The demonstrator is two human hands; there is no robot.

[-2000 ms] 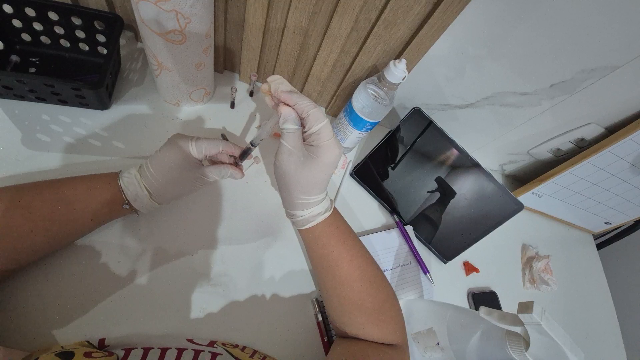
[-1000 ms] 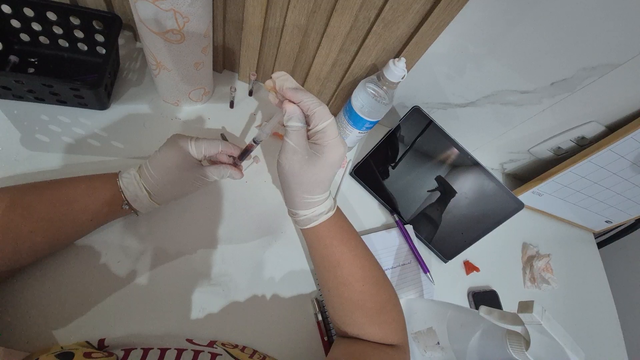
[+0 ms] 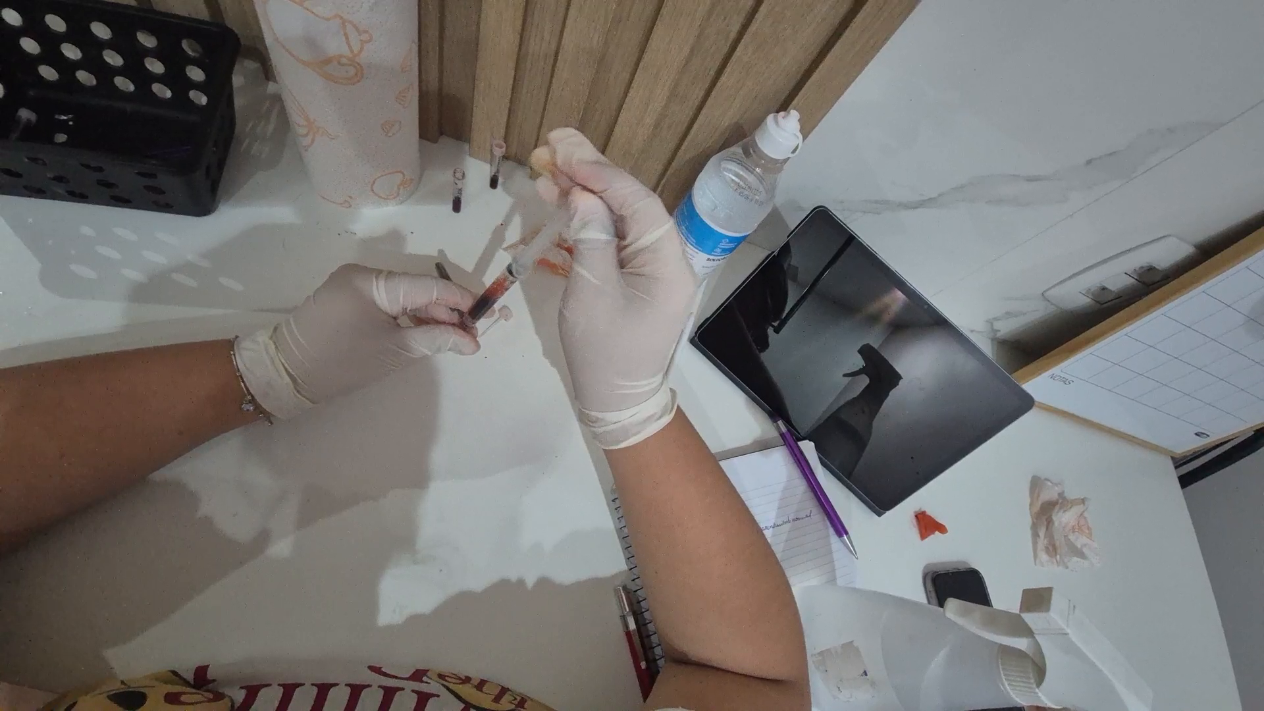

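Both hands wear whitish gloves. My left hand, left of centre, grips the lower end of a small clear tube or syringe barrel with dark red contents; a thin dark piece sticks up by its fingers. My right hand is raised at the tube's upper end, fingers curled around a clear plastic part; a yellowish thing shows at its fingertips, too blurred to name. An orange-red thing lies behind, partly hidden. Two small capped vials, one and another, stand near the slatted wood panel.
A black perforated basket and paper towel roll stand back left. A clear bottle is behind my right hand. Right of it are a tablet, a notebook with a purple pen, a phone, crumpled tissue and a spray bottle.
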